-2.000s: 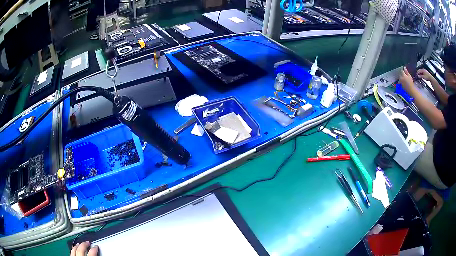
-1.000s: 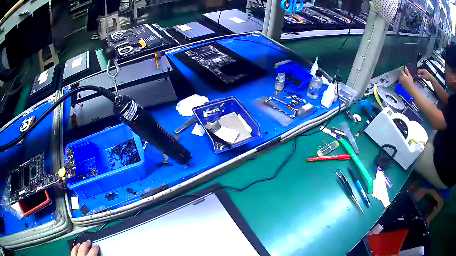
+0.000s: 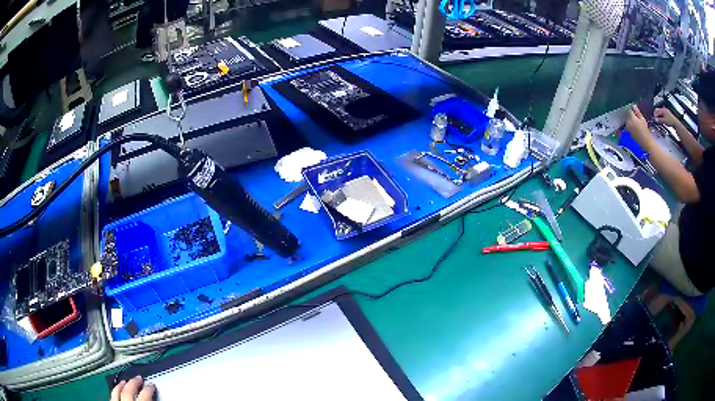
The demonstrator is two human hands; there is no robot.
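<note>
A large white panel with a dark border (image 3: 274,360) lies on the green mat at the bottom, cut off by the frame's lower edge. My left hand (image 3: 132,390) is at the panel's left edge, cut off by the bottom of the picture. Only its fingers show, bent over the border; whether they grip the panel or just rest on it cannot be told. My right hand is not in view.
A black electric screwdriver (image 3: 239,205) hangs above a blue screw bin (image 3: 168,286). A parts basket (image 3: 368,229) stands on the blue surface. A red-handled tool (image 3: 516,247), tweezers (image 3: 547,299) and a tape holder (image 3: 615,215) lie right. A person (image 3: 698,211) sits far right.
</note>
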